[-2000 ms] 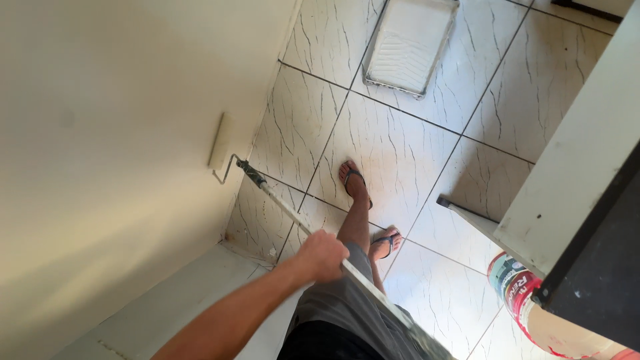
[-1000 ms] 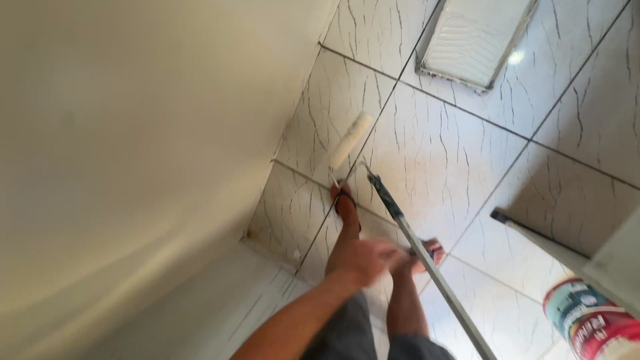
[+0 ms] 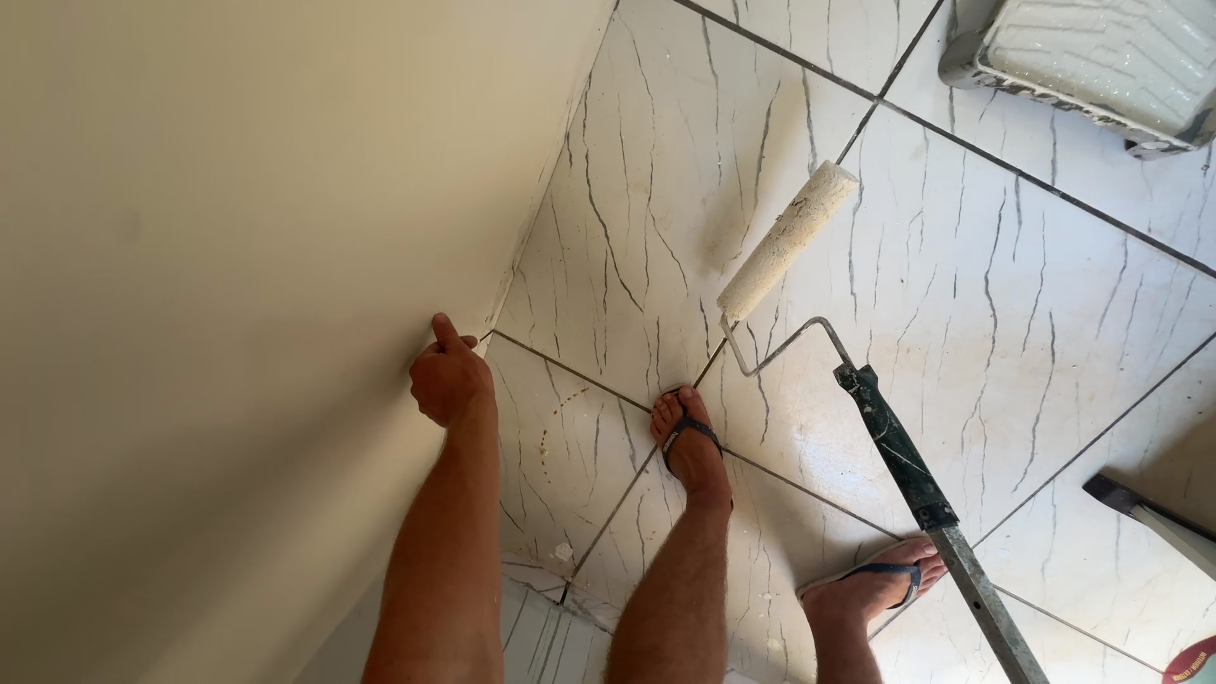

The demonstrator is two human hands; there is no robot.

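Note:
My left hand (image 3: 450,380) is at the cream wall (image 3: 237,237), one finger extended against or very near its surface; no tool shows in it. To its right, a paint roller (image 3: 788,242) with a cream sleeve, bent wire frame and dark green handle (image 3: 898,442) hangs over the tiles on a metal extension pole (image 3: 988,608). The pole leaves the view at the bottom, and my right hand is out of view. At the top right lies a paint tray (image 3: 1102,71) with white paint on its ribbed surface.
My feet in flip-flops (image 3: 689,437) stand on marble-look floor tiles (image 3: 950,266). A dark-tipped metal leg (image 3: 1121,499) reaches in at the right edge. Part of a red, printed container (image 3: 1192,660) shows at the bottom right corner. The wall meets the floor left of centre.
My left hand has left the pole area and is now at the wall. The roller, at the wall two seconds ago, is now away from it over the floor. The view is closer.

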